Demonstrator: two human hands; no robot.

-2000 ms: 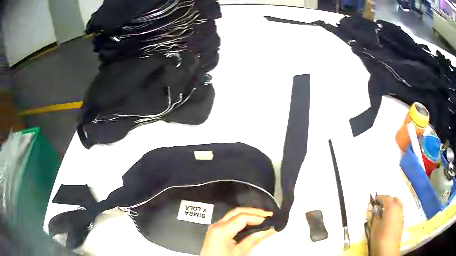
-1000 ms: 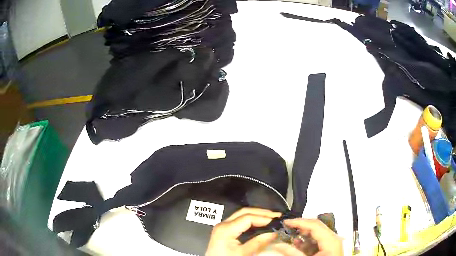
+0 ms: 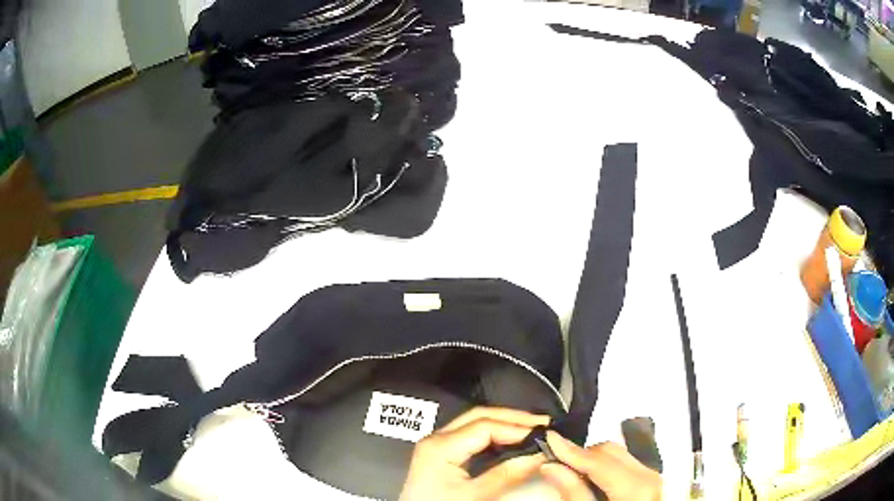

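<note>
A black bag (image 3: 392, 333) lies open on the white table in front of me, its dark lining and white brand label (image 3: 400, 416) showing. A pale zipper line curves along the opening and a cream tag (image 3: 422, 301) sits on the outside. My left hand (image 3: 480, 455) pinches the bag's right end, where the long black strap (image 3: 603, 254) joins. My right hand (image 3: 593, 470) is beside it, its fingertips at the same corner with a small dark piece between the hands. Whether it holds a tool is unclear. Both hands are cut off by the lower edge.
Stacked black bags (image 3: 323, 147) stand at the back left, a loose heap (image 3: 814, 127) at the far right. A thin black stick (image 3: 686, 372), dark block (image 3: 642, 440), snips-like tool (image 3: 742, 440) and yellow cutter (image 3: 793, 435) lie right, near a blue tray (image 3: 845, 367). Green bin (image 3: 93, 323) at left.
My right hand has come from the table's right edge, where it held a small metal tool, to the bag's right end. Its fingers have since shifted slightly. The view has moved a little.
</note>
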